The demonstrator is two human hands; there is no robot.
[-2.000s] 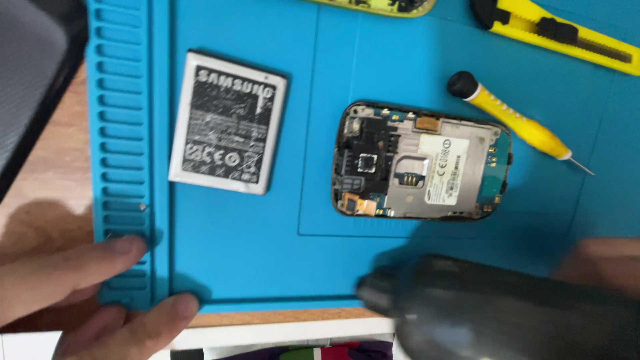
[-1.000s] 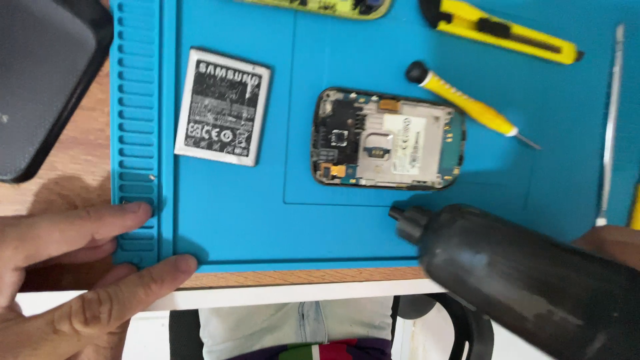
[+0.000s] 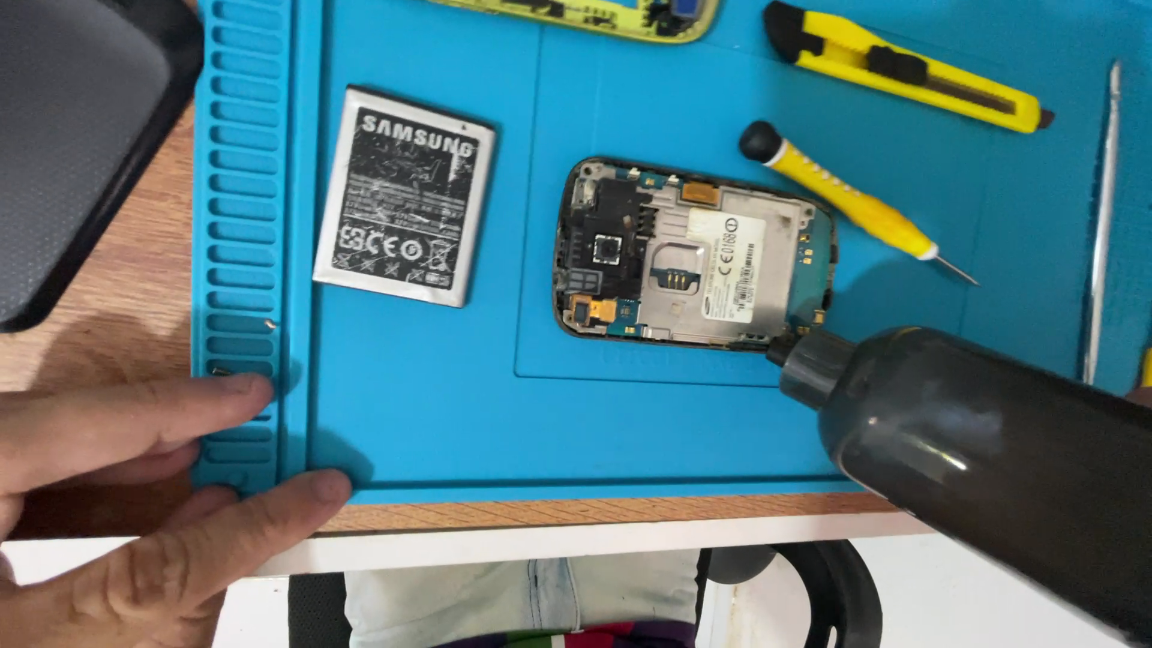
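My left hand point(image 3: 171, 477) rests with its fingers apart on the lower left corner of the blue silicone mat point(image 3: 423, 405), holding nothing. A dark bottle point(image 3: 981, 450) slants in from the lower right, its nozzle at the lower right edge of an opened phone point(image 3: 693, 256) with its board and metal plate exposed. Whether the nozzle touches the phone I cannot tell. Of my right hand, only a sliver of skin shows at the right edge, behind the bottle; its grip is hidden. A Samsung phone battery point(image 3: 405, 198) lies left of the phone.
Above the phone lie a yellow-green phone frame point(image 3: 594, 20) and a yellow utility knife point(image 3: 918, 72). A yellow screwdriver point(image 3: 846, 202) lies close to its upper right. A metal pry tool point(image 3: 1100, 225) is at the right. Small screws point(image 3: 270, 325) sit in the mat's slots; a black object point(image 3: 90, 135) is at the left.
The bottle's nozzle has moved to the phone's lower right edge; it was below the phone before. My left hand stays at the mat's corner. The view has shifted.
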